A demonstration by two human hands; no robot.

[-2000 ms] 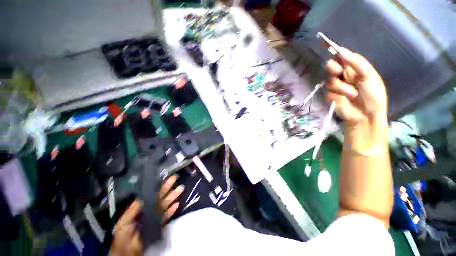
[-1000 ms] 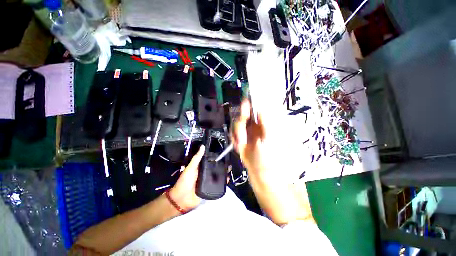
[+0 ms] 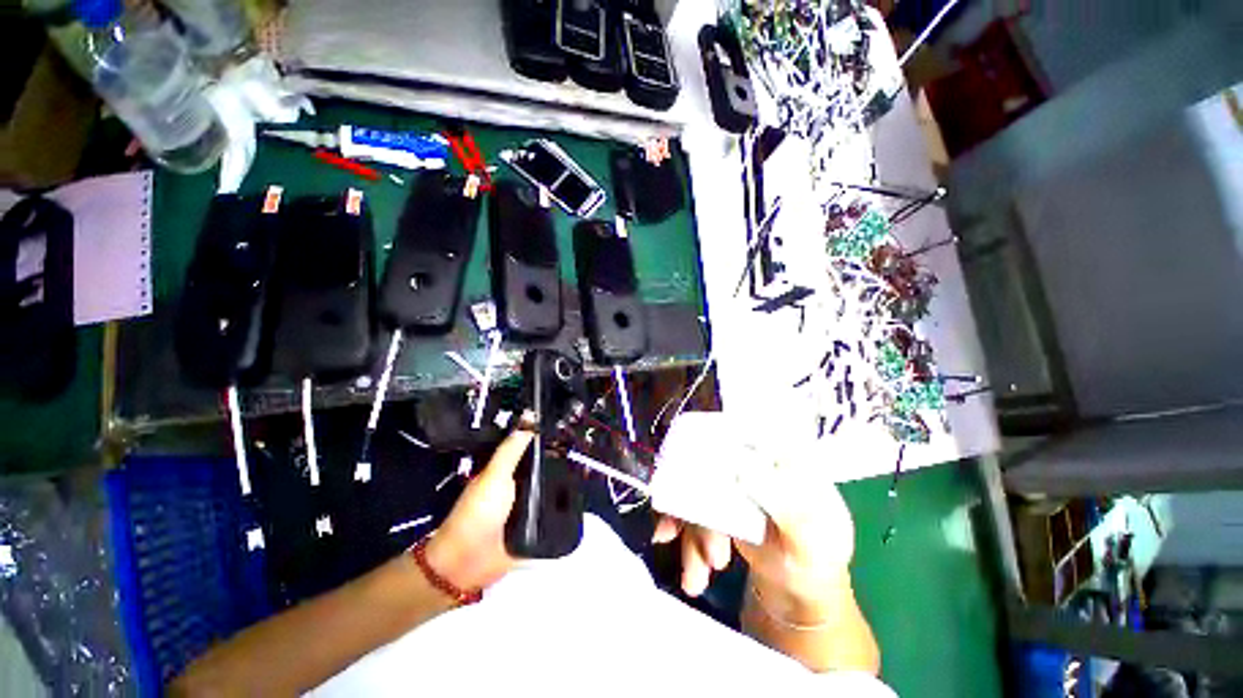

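Observation:
My left hand (image 3: 480, 525) holds a black lock panel housing (image 3: 548, 477) over my lap, upright in view, with a round hole near its top end. A white ribbon cable (image 3: 607, 468) runs from the housing toward my right hand. My right hand (image 3: 807, 539) holds a white rectangular piece (image 3: 709, 477), which hides part of the fingers. Whether the right fingers also grip the cable tip cannot be told. A row of black panels (image 3: 423, 266) lies along the bench edge, most with white cables hanging down.
A green mat (image 3: 668, 307) bears a glue tube (image 3: 395, 145), red-handled tool (image 3: 470, 157) and silver-rimmed frame (image 3: 556, 177). Circuit boards (image 3: 893, 368) and wires lie on the white sheet at right. A blue crate (image 3: 177, 545) is lower left, a bottle (image 3: 150, 96) upper left.
The view has levelled and moved back over the bench. My right hand has moved down and right from the housing and now holds the white piece. My left hand still holds the housing, now turned somewhat.

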